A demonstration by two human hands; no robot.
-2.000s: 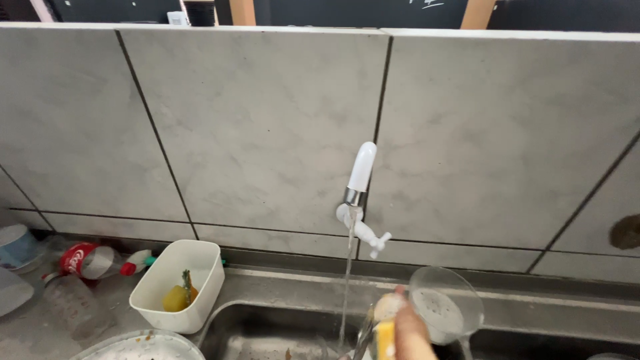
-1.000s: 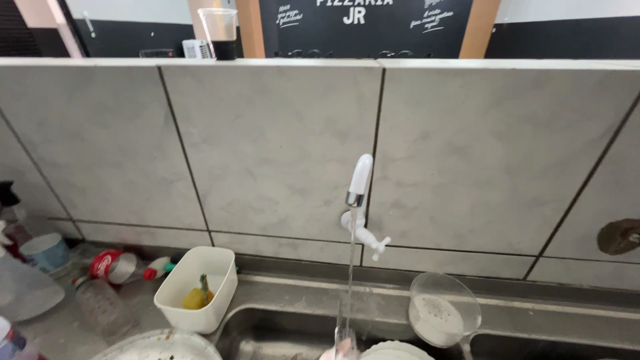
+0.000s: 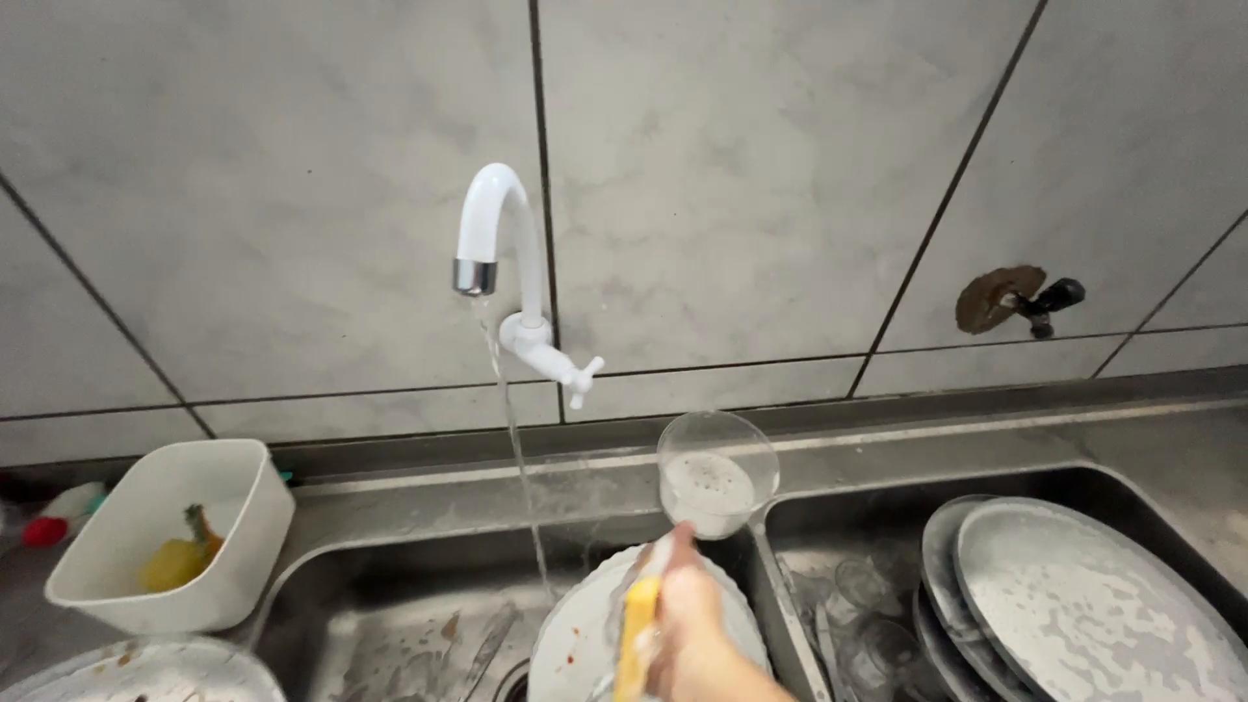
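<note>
My right hand (image 3: 694, 624) is closed around a yellow sponge (image 3: 636, 639) with suds on it, over a white plate with a scalloped rim (image 3: 575, 624) that bears reddish food bits. The plate is above the left sink basin (image 3: 390, 624). No left hand shows. Water runs from the white faucet (image 3: 502, 224) into this basin, left of the plate. Just behind my right hand, a clear bowl (image 3: 720, 473) with foamy liquid stands at the back ledge, near the divider between the basins.
Foam-streaked plates (image 3: 1102, 604) lean in the right basin, beside clear glasses (image 3: 877, 653). On the left counter, a white plastic container (image 3: 171, 609) holds a yellow item; a dirty plate (image 3: 156, 673) lies in front. A black-handled valve (image 3: 1048, 302) juts from the wall.
The view has shifted right and downward, bringing the plates in the right basin into sight. My right hand with the yellow sponge now shows clearly over the scalloped plate.
</note>
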